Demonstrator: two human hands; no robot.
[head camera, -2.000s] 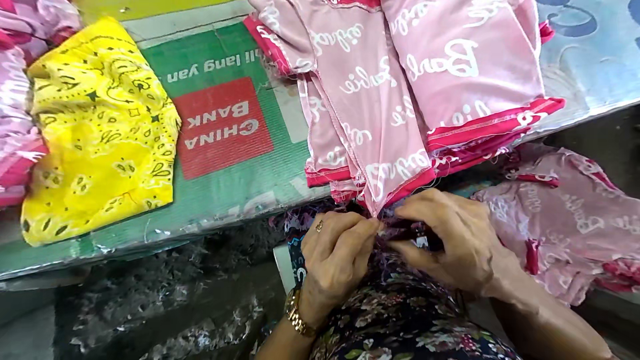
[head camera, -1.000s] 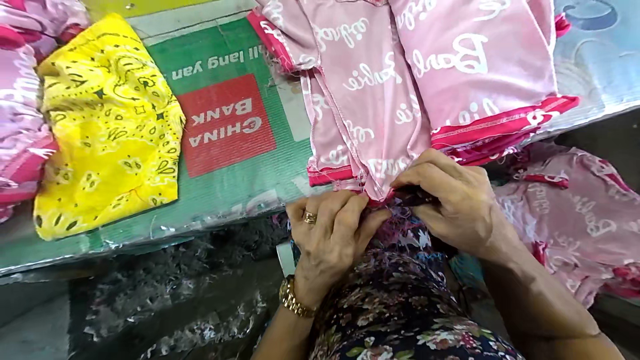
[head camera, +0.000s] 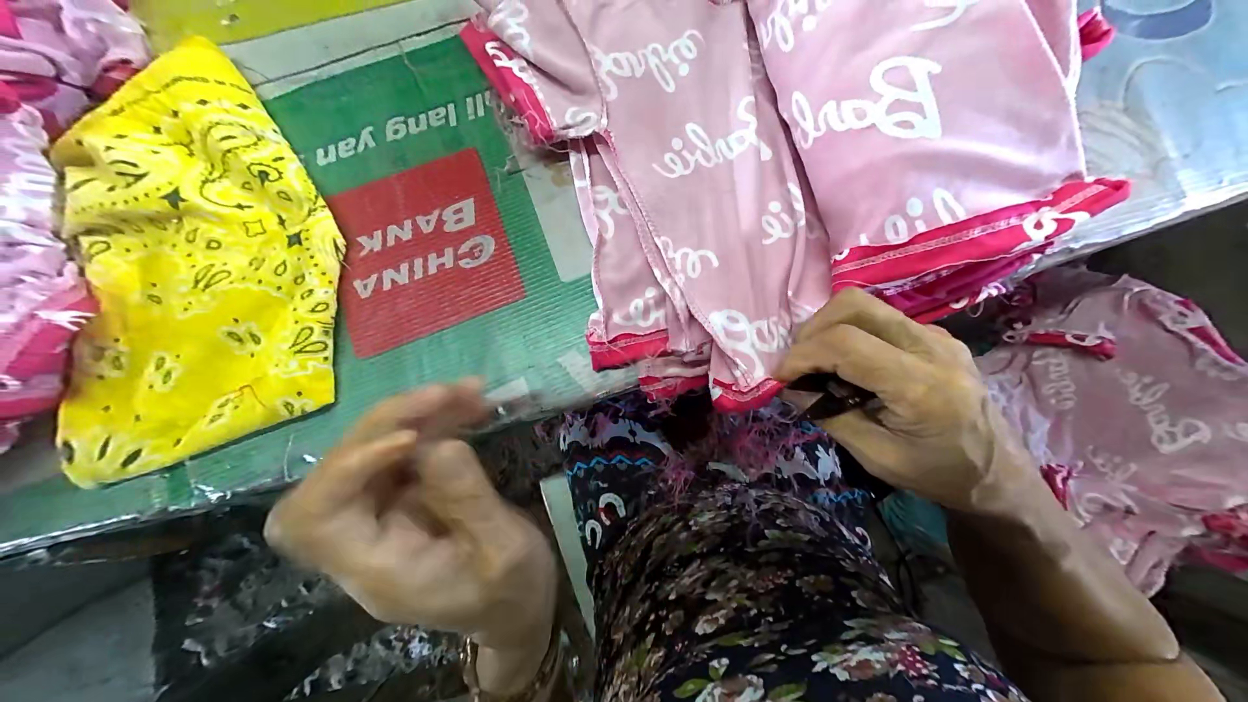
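Note:
A pink printed garment (head camera: 702, 195) with hot-pink hems lies over the table's near edge. At its lower right corner is my right hand (head camera: 887, 400), its fingers closed around a small dark tool (head camera: 829, 395), which looks like thread snippers but is mostly hidden. Whether these fingers also pinch the hem cannot be told. Blurred, my left hand (head camera: 419, 517) is off the cloth at the lower left, over the table edge, with curled fingers; nothing shows in it. Beside the garment, to the right, lies a folded pink piece (head camera: 926, 127).
Yellow patterned cloth (head camera: 200, 283) lies on the green sheet-covered table (head camera: 429, 117), with more pink cloth (head camera: 34, 283) at the far left. Another pink garment (head camera: 1141, 400) hangs or lies below the table at right. Thread scraps (head camera: 731, 448) cling to the dark clothing on the lap.
My left hand has let go of the garment's lower edge and moved left. My right hand stays near the hem corner, where the dark tool now shows more plainly.

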